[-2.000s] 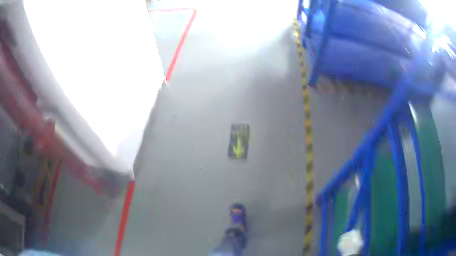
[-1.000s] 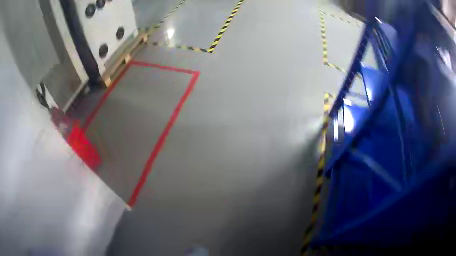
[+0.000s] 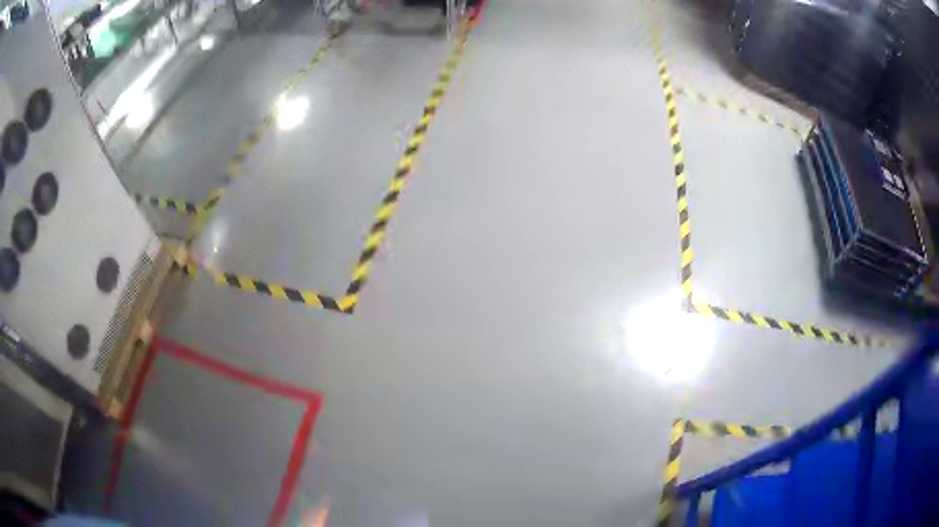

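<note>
Neither of my hands shows in the head view. Nearest in front of me is grey factory floor (image 3: 494, 340) with red tape (image 3: 306, 443) at the lower left and yellow-black tape (image 3: 680, 196) at the right. A blue metal frame (image 3: 824, 437) with blue sheets or panels inside is cut off at the lower right corner. A blurred light blue patch lies at the bottom left edge; I cannot tell what it is.
A white cabinet (image 3: 62, 196) with round black openings stands on a wooden pallet (image 3: 139, 335) at the left. A stack of dark panels (image 3: 870, 206) with blue edges stands at the right. A dark wrapped load (image 3: 819, 46) is behind it.
The view has moved forward along the floor. The white surface at the left has left the picture, the blue frame has slid to the lower right corner, and the dark stack has come into view.
</note>
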